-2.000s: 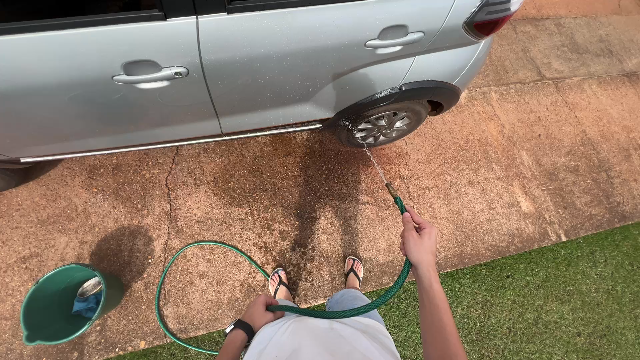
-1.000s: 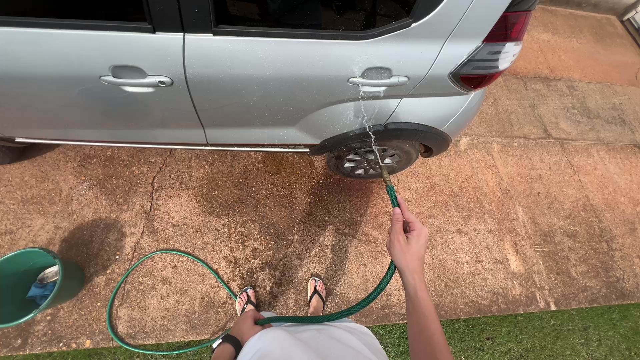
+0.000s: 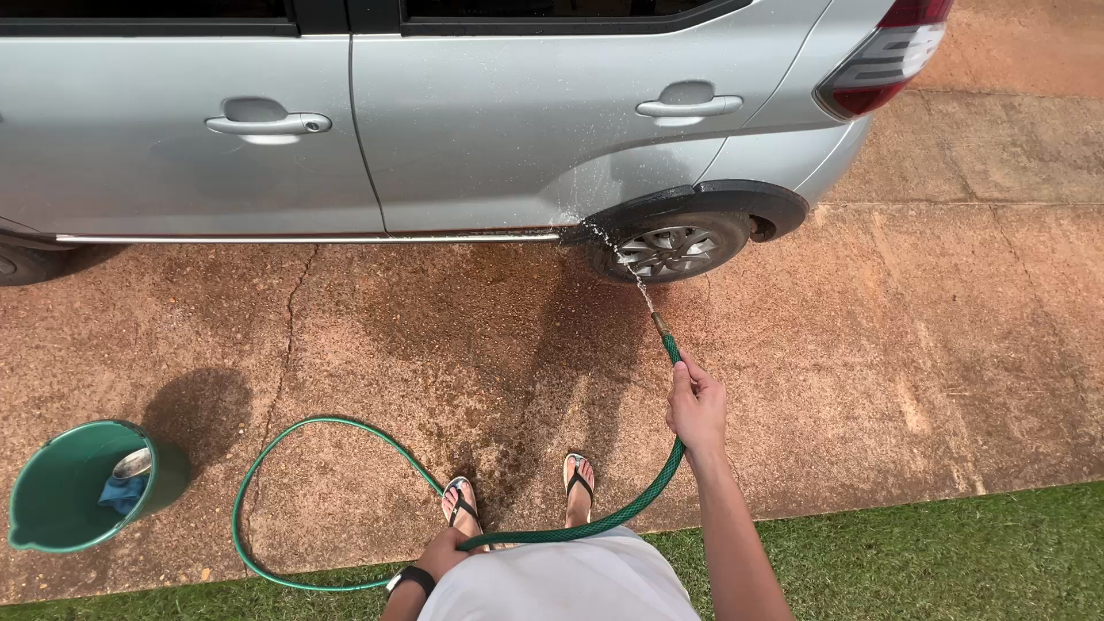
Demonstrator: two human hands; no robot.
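My right hand point(image 3: 697, 407) is closed around a green garden hose point(image 3: 642, 502) just behind its brass nozzle point(image 3: 660, 324). From the nozzle a thin stream of water point(image 3: 627, 266) crosses in front of the rear wheel point(image 3: 668, 250) and splashes at the front edge of the black wheel arch trim. Lower down, by my waist, my left hand point(image 3: 443, 552), with a dark watch on the wrist, grips the same hose. The silver car point(image 3: 483, 129) stands side-on, with water drops on its rear door. Past my left hand, the hose lies in a loop on the ground.
A green bucket point(image 3: 34, 483) with a blue cloth point(image 3: 122, 493) and a pale object inside stands at the left. My feet in flip-flops point(image 3: 461, 504) are on cracked reddish concrete point(image 3: 862, 362), wet near the wheel. Grass point(image 3: 975, 552) borders it along the bottom.
The water stream now lands low by the front of the rear wheel arch; one second ago it reached up to the rear door handle. Both hands keep hold of the hose.
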